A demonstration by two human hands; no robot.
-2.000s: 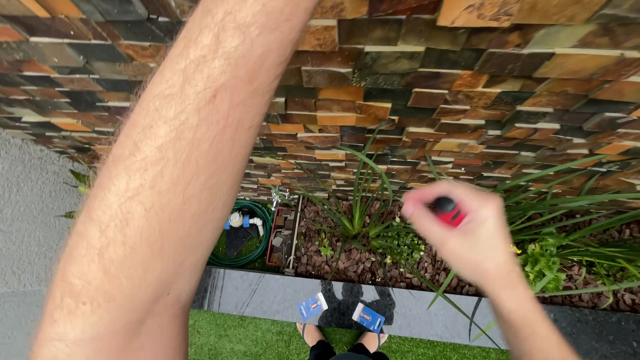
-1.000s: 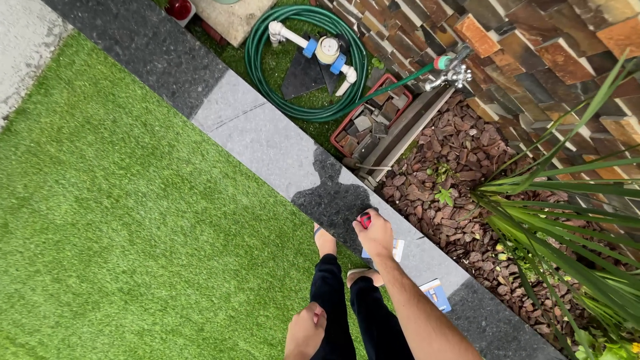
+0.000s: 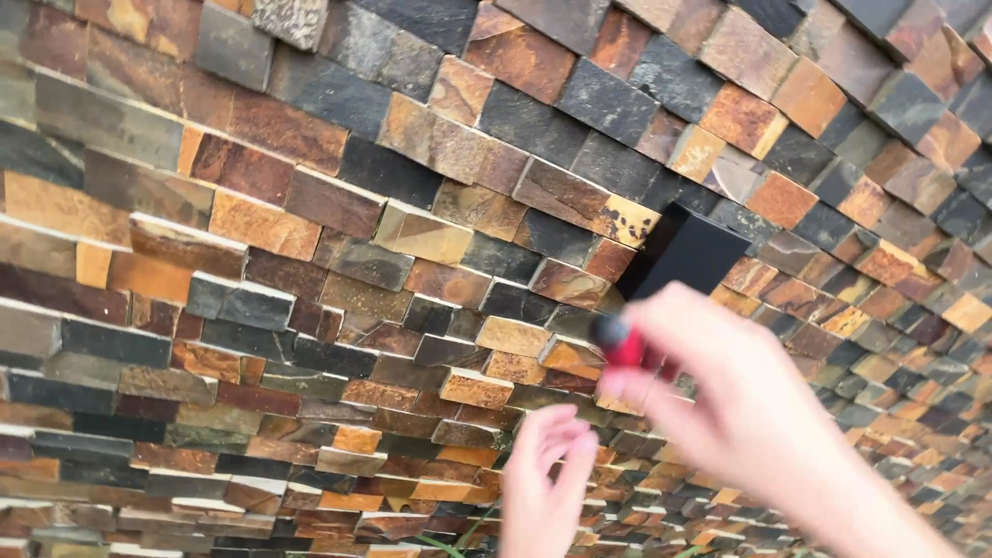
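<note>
My right hand is closed around a small red and black tool handle, blurred by motion; its kind cannot be told. Just behind that hand, a black rectangular wall fixture juts from the stacked slate wall. Lower and to the left, my left hand is raised with its fingers loosely curled and thumb near them. Whether it holds anything small cannot be told.
Rough stone tiles stand out at uneven depths across the wall. Thin green plant leaves show at the bottom edge.
The view has swung from the lawn and planting bed up to the wall. Both hands are now raised in front of it; the red and black handle remains in my right hand.
</note>
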